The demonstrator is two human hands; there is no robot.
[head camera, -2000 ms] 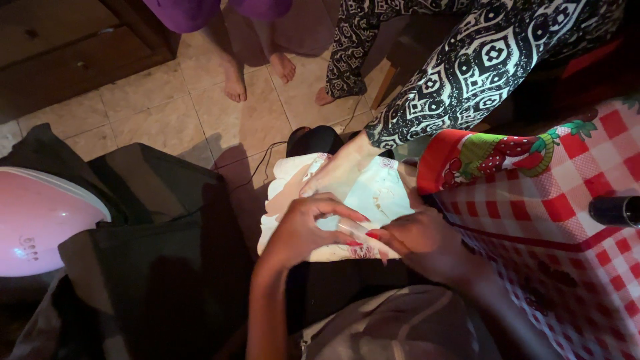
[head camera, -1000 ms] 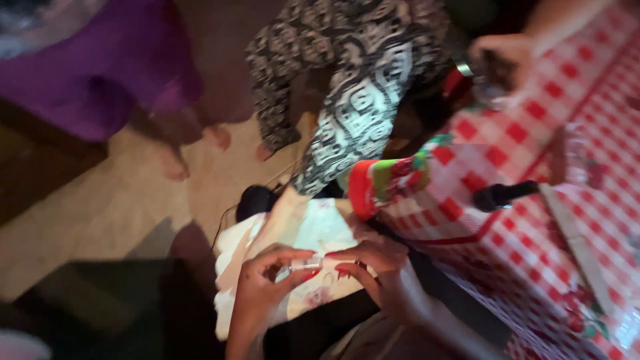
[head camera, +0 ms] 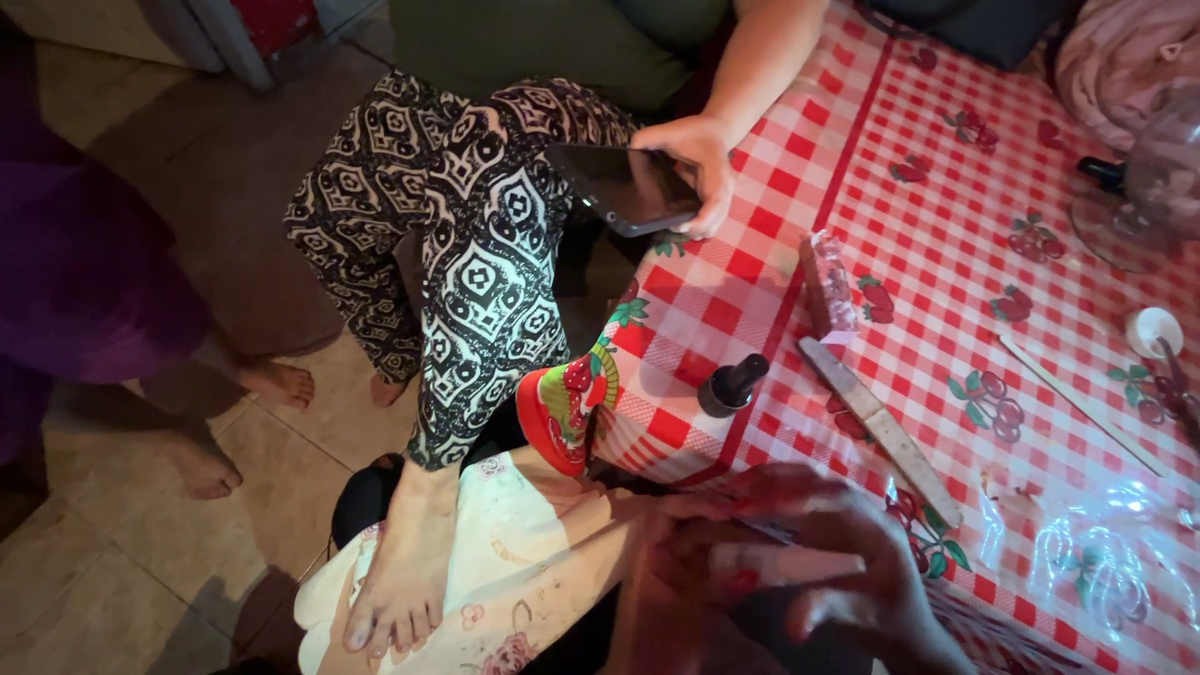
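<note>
In the head view my left hand point(head camera: 682, 553), dark and blurred, holds a small pale tapered tube point(head camera: 797, 565) near a red-nailed fingertip. My right hand point(head camera: 867, 553) is beside it at the table's near corner, its fingers and thumb spread around the tube's narrow end; whether it touches the tube is unclear. To the left, another person's bare foot point(head camera: 403, 581) rests on a pale floral cloth point(head camera: 525, 553). On the table above my hands are a dark bottle with a black cap point(head camera: 727, 389), a long nail file point(head camera: 881, 431) and a pink block point(head camera: 830, 286).
A red checked tablecloth point(head camera: 712, 272) covers the table. On it lie a thin white stick point(head camera: 1078, 403), clear plastic point(head camera: 1097, 553), a small white container point(head camera: 1155, 333) and a clear glass point(head camera: 1153, 178). A person in patterned trousers holds a phone point(head camera: 637, 187). Someone's bare feet point(head camera: 206, 469) are at left.
The view has swung toward the table. My right hand's fingers have spread from their earlier pinch close to my left. The seated person's hand, over the table edge a second ago, now holds a phone above their lap.
</note>
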